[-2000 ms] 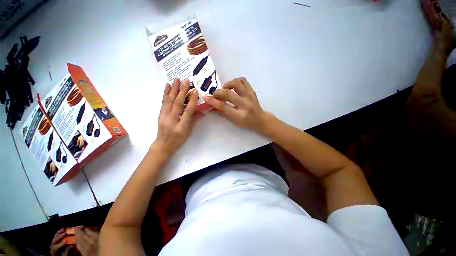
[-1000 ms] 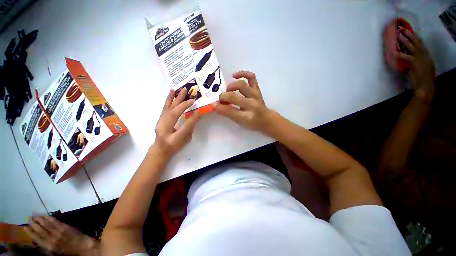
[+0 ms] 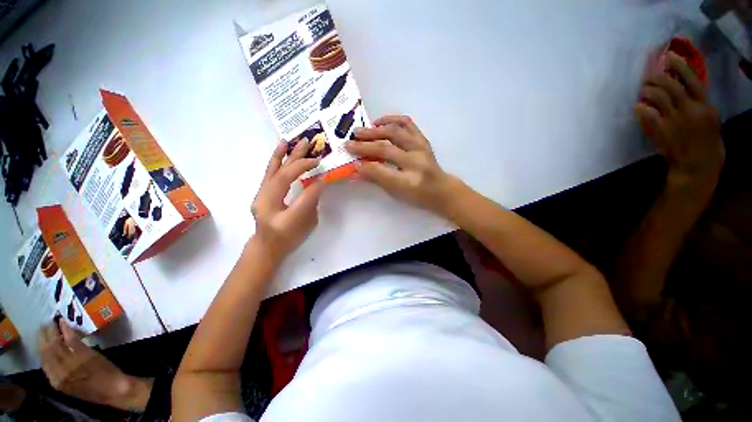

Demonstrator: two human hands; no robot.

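Note:
A white printed retail box (image 3: 298, 86) lies on the table with its back panel up. An orange flap (image 3: 334, 174) shows at its near end. My left hand (image 3: 284, 194) is on the box's near left corner, fingers on the panel and thumb by the flap. My right hand (image 3: 401, 162) is on the near right corner, fingertips on the panel edge and flap. Both hands grip the box. A pale flap stands at the far left corner of the box; its inside is hidden.
Made-up boxes stand at left, one nearer (image 3: 132, 177) and one by a neighbour's hand (image 3: 70, 272). A heap of black pieces (image 3: 26, 124) lies far left. At right another person's hand (image 3: 680, 115) holds an orange coil (image 3: 686, 62). The table edge runs close to my body.
One of the two left boxes has moved down-left, with a neighbour's hand now at it. The orange flap came into view below my box. The coil and hand at right moved slightly.

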